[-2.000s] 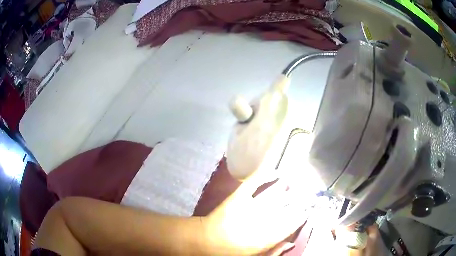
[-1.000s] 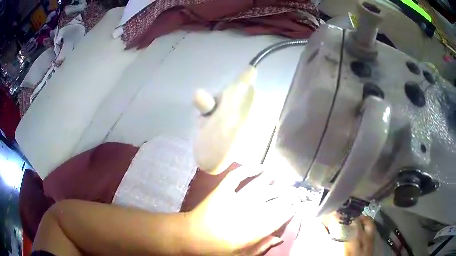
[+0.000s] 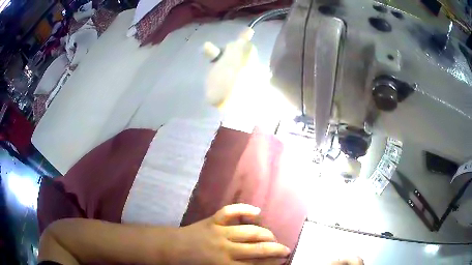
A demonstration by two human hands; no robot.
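Observation:
The maroon fabric panel (image 3: 238,171) lies on the machine table, its right part washed out by glare near the needle. A white interfacing strip (image 3: 171,171) lies across it. My left hand (image 3: 238,238) rests flat on the panel near its lower edge, fingers apart and pointing right. My right hand (image 3: 349,261) shows only as fingertips at the bottom edge; the rest is cut off. The presser foot area (image 3: 321,155) is mostly lost in glare under the grey machine head (image 3: 357,62).
The cream sewing lamp (image 3: 227,72) hangs over the table (image 3: 103,103). Thread snips (image 3: 419,204) and a white marked strip (image 3: 388,165) lie right of the needle. Maroon and flecked pieces (image 3: 181,20) lie at the far side.
The view has shifted, showing more of the machine bed. My left hand has moved back from the needle and uncovered more maroon cloth. My right hand has moved from under the head to the bottom edge.

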